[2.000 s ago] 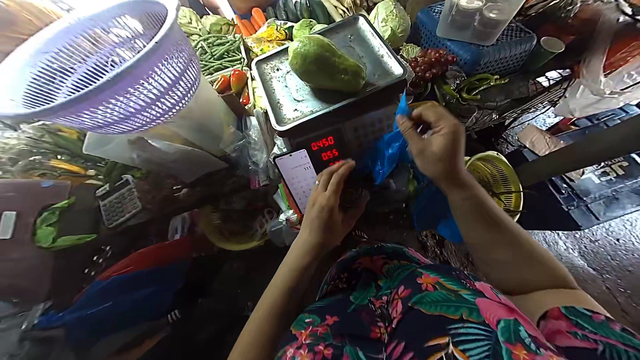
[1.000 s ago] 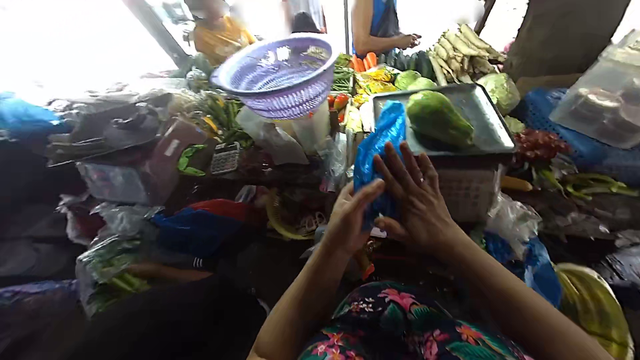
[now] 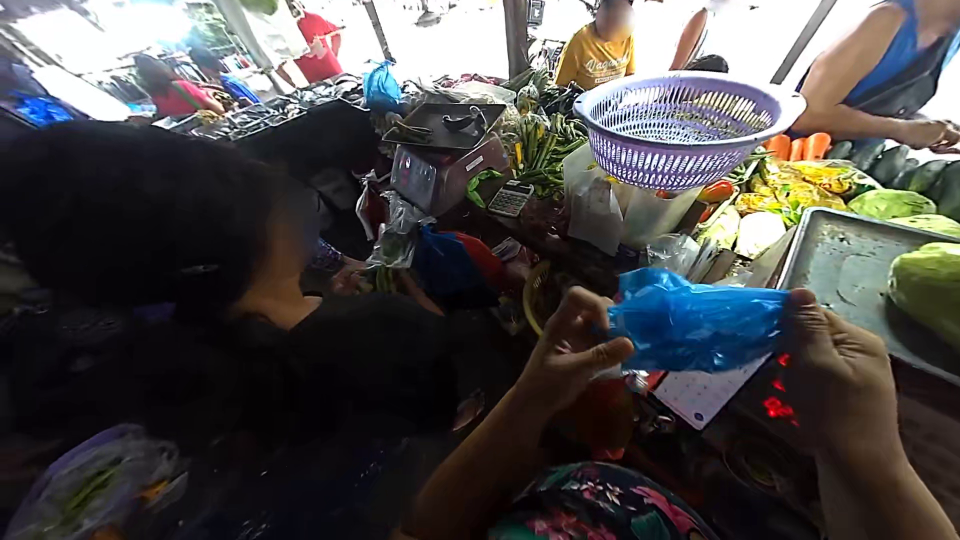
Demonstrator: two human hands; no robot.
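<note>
A blue plastic bag [image 3: 697, 322] is stretched between my two hands. My left hand [image 3: 577, 349] pinches its left end between thumb and fingers. My right hand [image 3: 844, 367] grips the other end, beside the metal tray [image 3: 840, 255] of a weighing scale. On that tray lies a green papaya [image 3: 930, 289], cut off by the right edge of the view. Below the bag, a pale calendar-like sheet or screen [image 3: 709, 394] shows beside the scale's red lit digits [image 3: 780, 405], which my right hand partly covers.
A purple plastic basket [image 3: 675, 142] stands beyond the bag. A person in black [image 3: 322, 352] sits close on the left. A second scale [image 3: 442, 165], a calculator [image 3: 511, 198], and cabbages [image 3: 891, 202] with carrots [image 3: 810, 146] lie around. Other people stand behind the stall.
The blue bag was upright against my hands; now it is stretched sideways between them. My hands have moved apart. The view has swung left, bringing the person in black into sight.
</note>
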